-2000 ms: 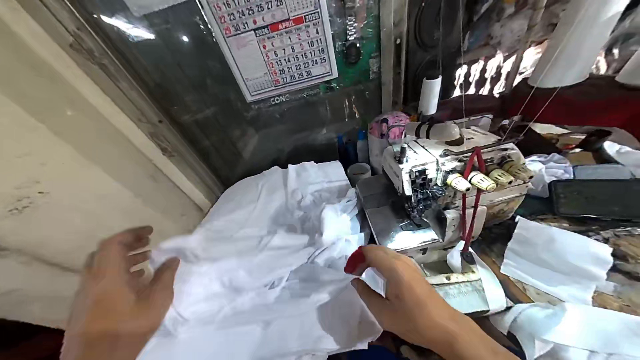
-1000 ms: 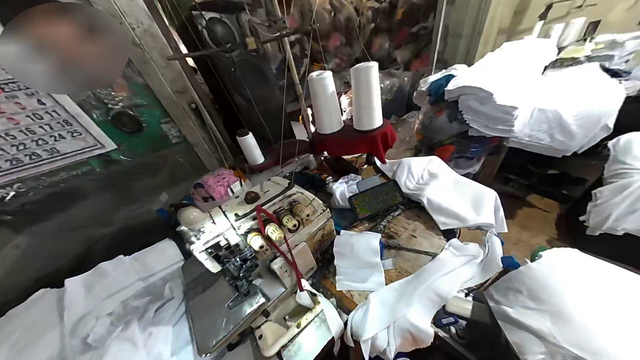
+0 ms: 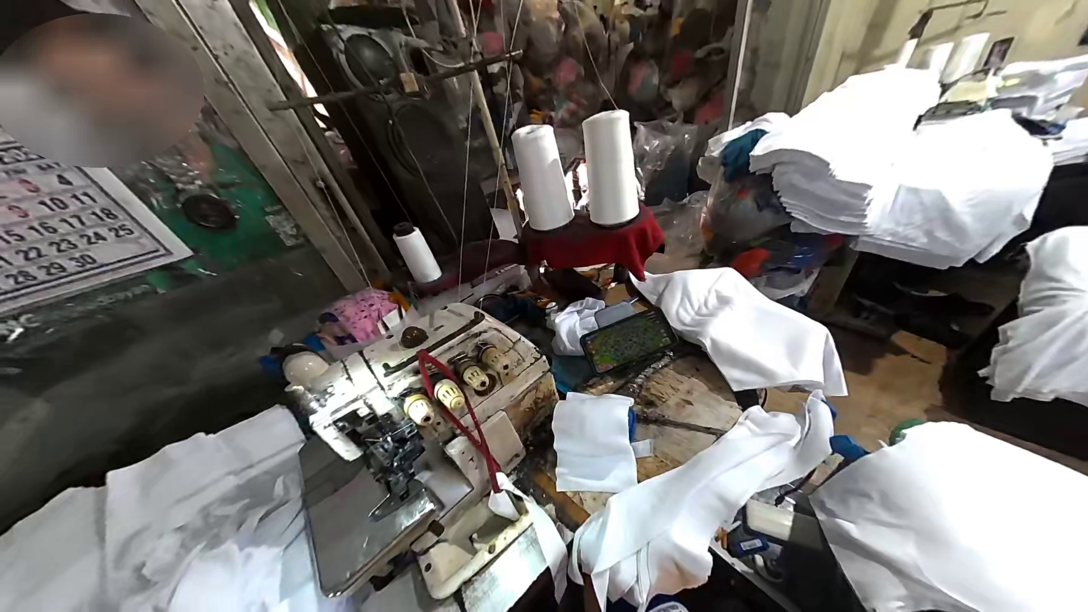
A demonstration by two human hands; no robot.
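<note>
Neither of my hands is in view. A worn overlock sewing machine [image 3: 459,374] stands left of centre, a red strip [image 3: 463,416] looped over its tension dials. White fabric [image 3: 187,510] lies at the lower left, against the machine's metal plate [image 3: 365,518]. A small white cloth piece [image 3: 595,442] rests on the wooden table to the right of the machine. Beside it, a long white cloth [image 3: 705,501] lies bunched towards the front. A phone [image 3: 629,340] with a lit screen is behind the small piece. Two large white thread cones [image 3: 610,168] stand behind on red cloth.
Stacked white fabric [image 3: 901,161] fills the back right, and more white cloth [image 3: 960,518] is at the lower right. A small thread cone [image 3: 416,253] stands behind the machine. A calendar [image 3: 76,221] hangs at the left. Thread lines run down from above.
My two hands, over the white fabric left of the machine two seconds ago, are out of view. The view has swung far to the right.
</note>
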